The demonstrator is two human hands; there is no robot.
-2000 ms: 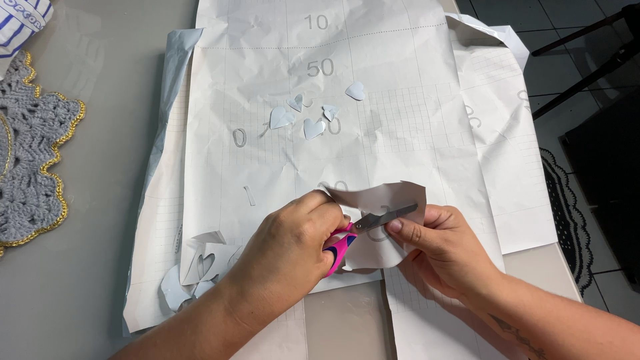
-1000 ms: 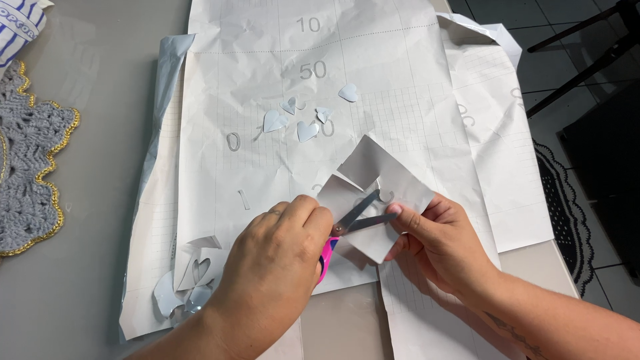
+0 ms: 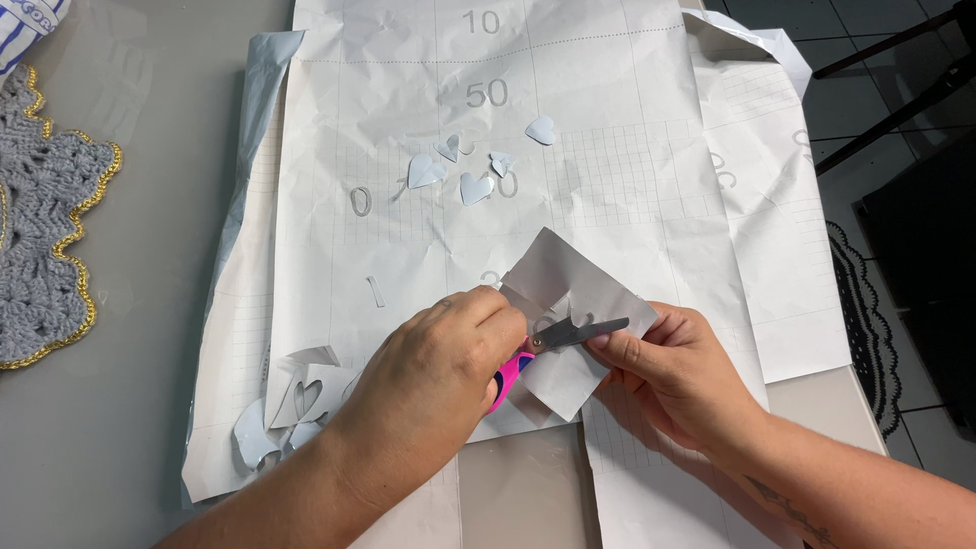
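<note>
My left hand [image 3: 450, 351] grips the pink and dark blue handles of a pair of scissors [image 3: 509, 379]. Their metal blades point right and lie over a piece of grey-white paper [image 3: 553, 267], with a cut in its middle. My right hand [image 3: 671, 366] pinches that paper's right corner between thumb and fingers, close to the blade tips. Beyond the hands, several small paper hearts [image 3: 476, 188] lie on a large creased printed sheet [image 3: 610, 99]. Paper offcuts [image 3: 255, 435], one with a heart-shaped hole, are beside my left forearm. Part of the handles is hidden by my left fingers.
A grey crocheted mat with a gold edge [image 3: 53, 252] lies on the grey table [image 3: 152, 191] at the left, below a blue-and-white striped item [image 3: 27, 27]. More printed paper [image 3: 778, 229] overhangs the right edge. Dark furniture legs [image 3: 892, 107] and a tiled floor show at the right.
The paper in my right hand has turned and now shows a broad face with a corner pointing up. The scissor blades, spread apart one second ago, are now nearly together.
</note>
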